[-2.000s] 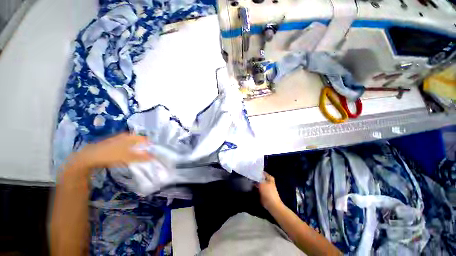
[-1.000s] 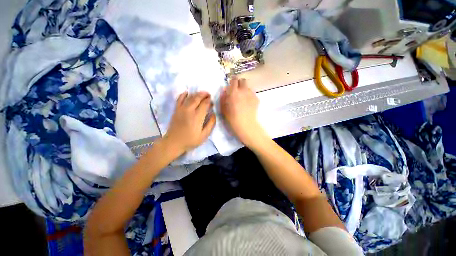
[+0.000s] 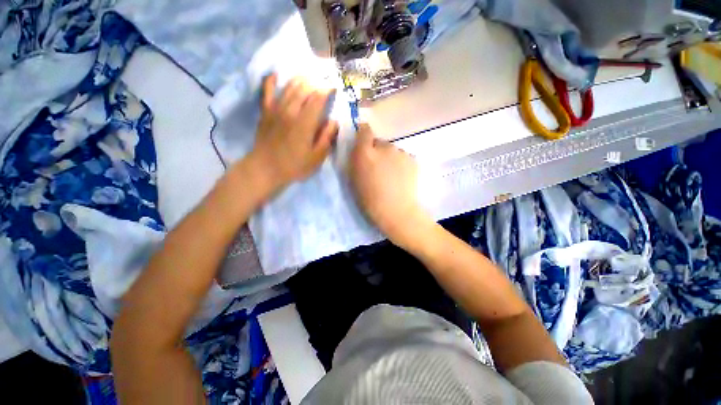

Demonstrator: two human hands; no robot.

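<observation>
A pale blue-white garment panel [image 3: 304, 217] lies on the machine table and reaches up to the presser foot [image 3: 383, 83] under a bright lamp. My left hand [image 3: 292, 126] lies on the panel left of the foot, fingers spread, pressing it down. My right hand [image 3: 387, 178] is at the panel's right edge just below the foot, fingers bent; its fingertips hold the edge, where a narrow blue strip shows. The needle tip is lost in the glare.
Scissors [image 3: 544, 99] with yellow and red handles lie right of the foot, under a grey-blue scrap [image 3: 553, 43]. A ruler scale [image 3: 545, 154] runs along the front edge. Floral fabric [image 3: 87, 142] is heaped at left, more cloth [image 3: 589, 277] lower right.
Two seconds ago my hands were apart, moving the cloth. Since one second ago both hands stay by the foot; my right thumb and fingers now pinch the edge, and the view has shifted slightly.
</observation>
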